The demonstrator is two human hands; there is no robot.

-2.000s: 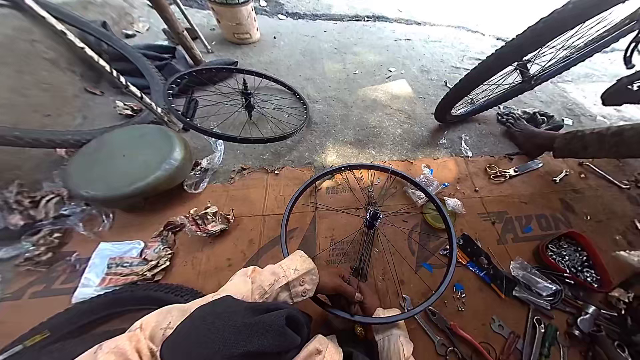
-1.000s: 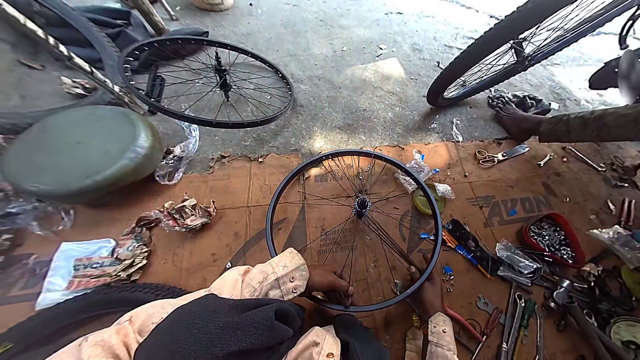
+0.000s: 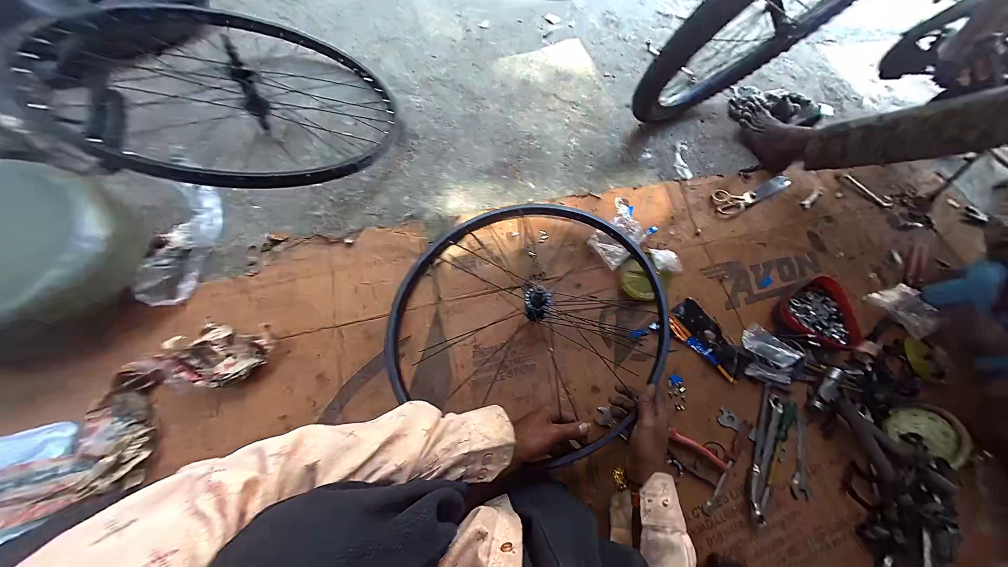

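A black bicycle wheel rim [image 3: 400, 315] without a tyre stands before me, its hub [image 3: 537, 302] carrying spokes, many bunched toward the right. My left hand [image 3: 547, 435] is at the lower part of the rim, fingers curled by the spokes; whether it grips a spoke or the rim cannot be told. My right hand [image 3: 650, 429] is closed around the rim at the lower right, its fingers reaching inside. A crossed spoke pattern spans the left side of the wheel.
Spanners [image 3: 762, 457], red-handled pliers [image 3: 701, 447], scissors [image 3: 732, 201] and a red tray of small metal parts [image 3: 854, 319] lie on cardboard at right. Another spoked wheel [image 3: 346, 169] and a green rounded object [image 3: 59, 244] are at left. Another person's foot [image 3: 776, 142] rests near a tyred wheel [image 3: 654, 94].
My right hand has moved from the lower middle of the wheel to the rim's lower right. The view has shifted. A blurred blue thing has come in at the right edge.
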